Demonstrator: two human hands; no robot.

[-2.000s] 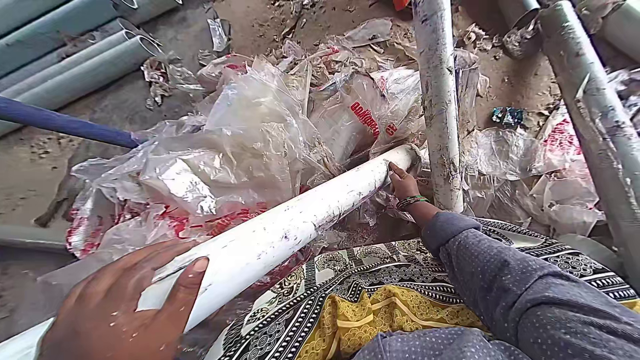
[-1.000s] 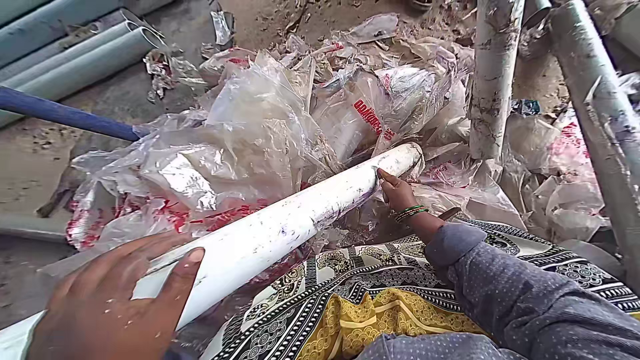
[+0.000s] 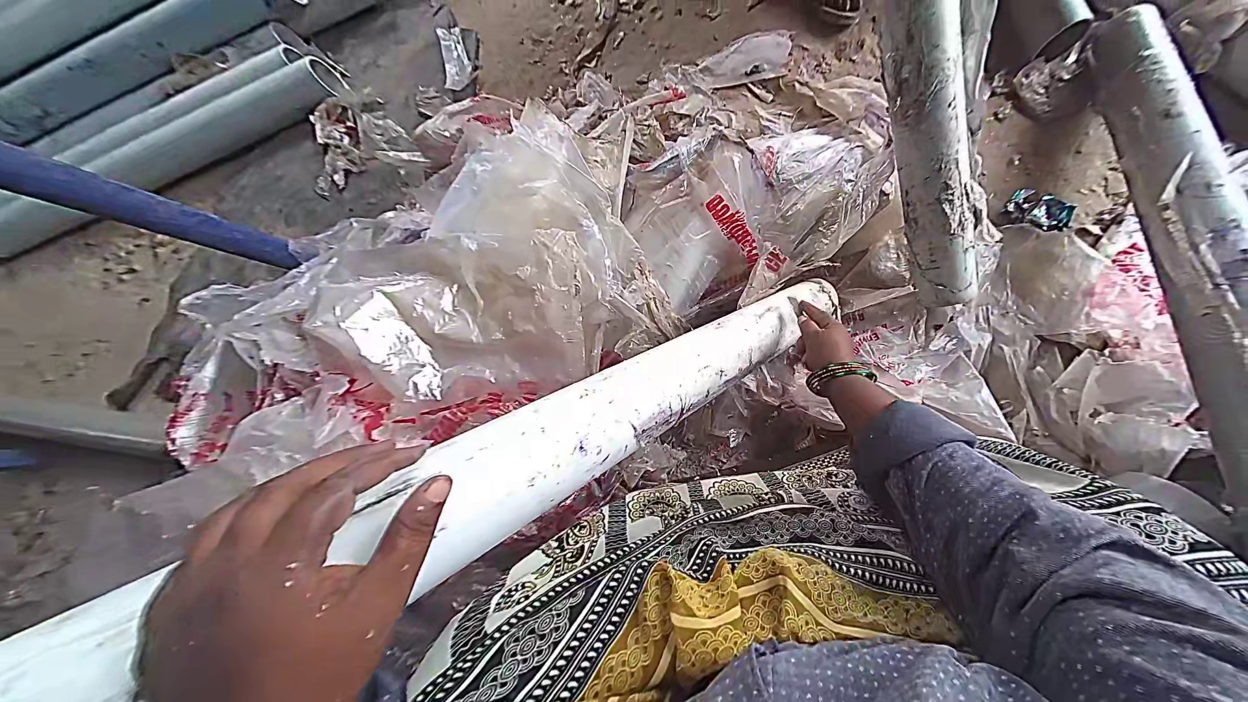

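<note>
A long white plastic pipe (image 3: 546,453), scuffed with dark marks, runs slantwise from the lower left to the middle right. Over its near part lies my left hand (image 3: 292,565), thumb and fingers spread around the pipe. My right hand (image 3: 827,341), with bangles at the wrist, grips the pipe close to its far end, its fingers partly hidden on the far side. Crumpled clear plastic film (image 3: 497,263) with red print lies behind and under the pipe. Patterned cloth (image 3: 770,595) covers my lap just below it.
Several grey pipes (image 3: 224,112) lie at the upper left, near a blue bar (image 3: 146,200). Another dirty pipe (image 3: 931,156) stands just beyond my right hand, and a film-wrapped pipe (image 3: 1185,234) leans at the right. Bare soil (image 3: 531,34) shows at the top.
The dirty pipe beyond my right hand has shifted up and right, its lower end now clear of the white pipe. Both hands stay on the white pipe.
</note>
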